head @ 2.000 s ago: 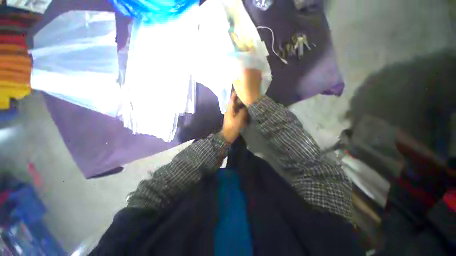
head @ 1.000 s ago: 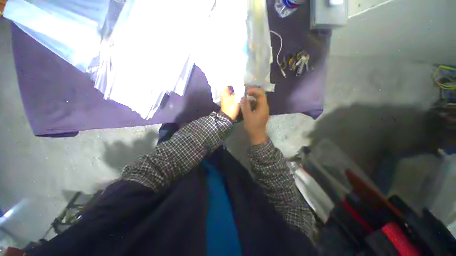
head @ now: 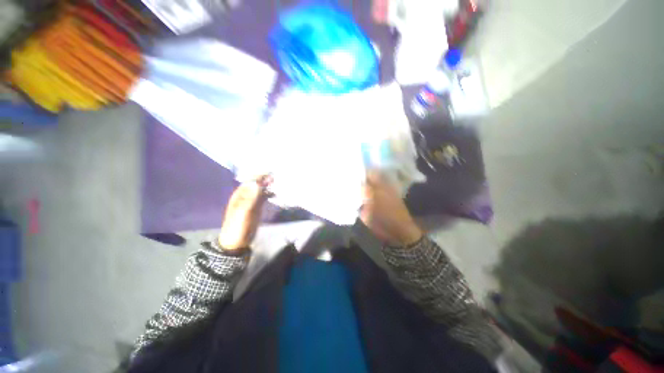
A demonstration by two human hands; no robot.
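Observation:
A bright, washed-out white sheet or flat bag (head: 320, 153) lies over the near part of the purple-covered table (head: 182, 197). My left hand (head: 246, 211) is at its lower left corner, with the fingertips closed on the edge. My right hand (head: 384, 207) is at its lower right side, with the fingers on or under the edge. The glare and blur hide the fingertips and whether it is one layer or several. A whitish flat polybag stack (head: 207, 91) lies to the left.
A crumpled blue plastic bag (head: 325, 51) lies behind the white sheet. Keys (head: 444, 153) and a small blue-and-clear packet (head: 424, 100) lie at the right. Orange and yellow garments (head: 76, 58) are at the far left. Dark and red items (head: 604, 342) stand at the lower right.
My hands were close together at the white material's near edge and are now spread apart along it. The camera view has shifted, bringing the blue bag and the orange garments back into view.

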